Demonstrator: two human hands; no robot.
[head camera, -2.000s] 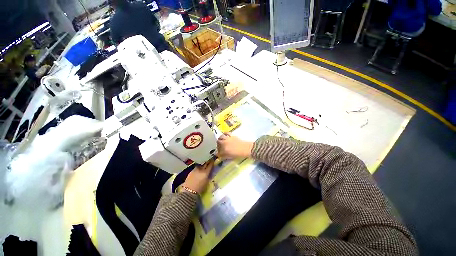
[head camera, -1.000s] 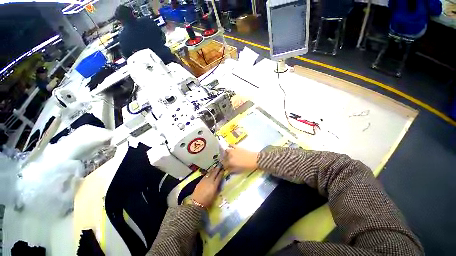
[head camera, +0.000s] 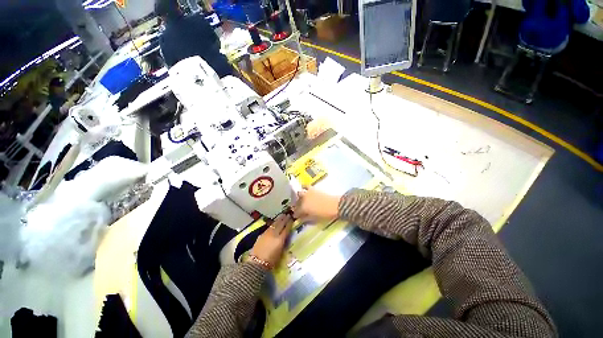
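A white sewing machine head with a red-ringed emblem stands in front of me. My left hand and my right hand are close together at the needle area, just under the head. A bit of dark fabric shows at my left fingertips; my fingers hide most of it and the needle, and I cannot tell how firmly it is gripped. A metal plate edged in yellow lies under my hands. A yellow block sits behind my right hand. A broad black fabric piece lies at the front.
Black strips lie left of the machine, beside a whitish plastic bag. A red-handled tool and thread scraps lie on the white table. A pale panel stands behind. A person in dark clothes is at the back.
Since two seconds ago, the camera view has shifted a little, so the machine sits slightly further right in the picture. Both hands stay at the needle area, with the left hand a little differently placed.
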